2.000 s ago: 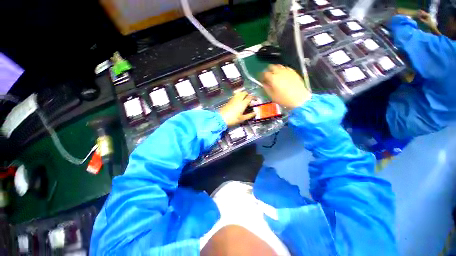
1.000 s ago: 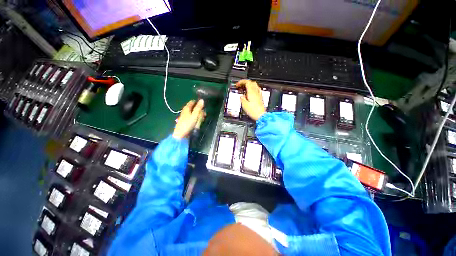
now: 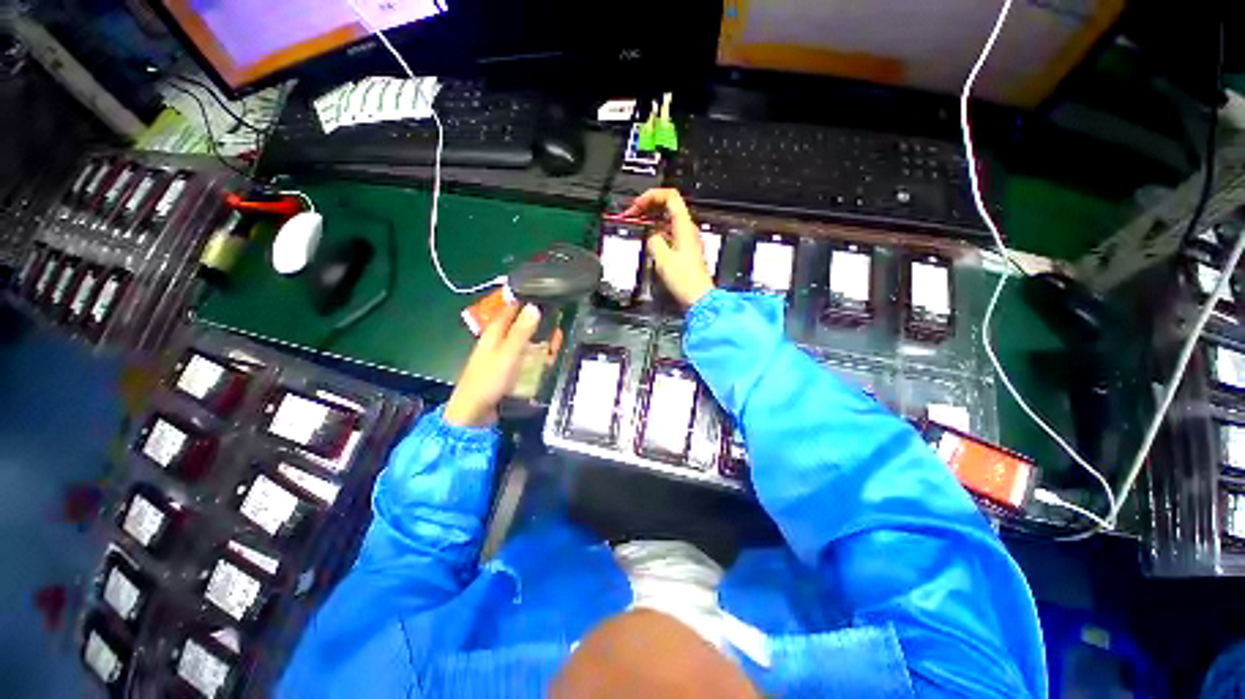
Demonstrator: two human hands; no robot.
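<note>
My left hand (image 3: 494, 363) is closed around the yellowish handle of a black-headed tool (image 3: 554, 273), held at the left edge of the clear phone tray (image 3: 806, 352). An orange-red piece (image 3: 486, 311) lies behind my left fingers, at the end of a white cable. My right hand (image 3: 672, 249) is at the back-left pocket of the tray. Its fingertips are at the upper edge of a dark-red phone with a white face label (image 3: 621, 264); whether they grip it is unclear. An orange-lit phone (image 3: 989, 468) lies on the tray's right front, cabled.
Trays of phones stand at front left (image 3: 251, 448), far left (image 3: 112, 280) and right (image 3: 1219, 451). Behind are a black keyboard (image 3: 833, 171), a green clip (image 3: 658, 129), another keyboard (image 3: 478, 133) and monitors (image 3: 928, 41). A white-and-black item (image 3: 298, 242) is on the green mat.
The view has swung left and nearly settled. My left hand has gone from the orange-lit phone to the tool and now tilts its head up. My right hand has moved to the back-left phone.
</note>
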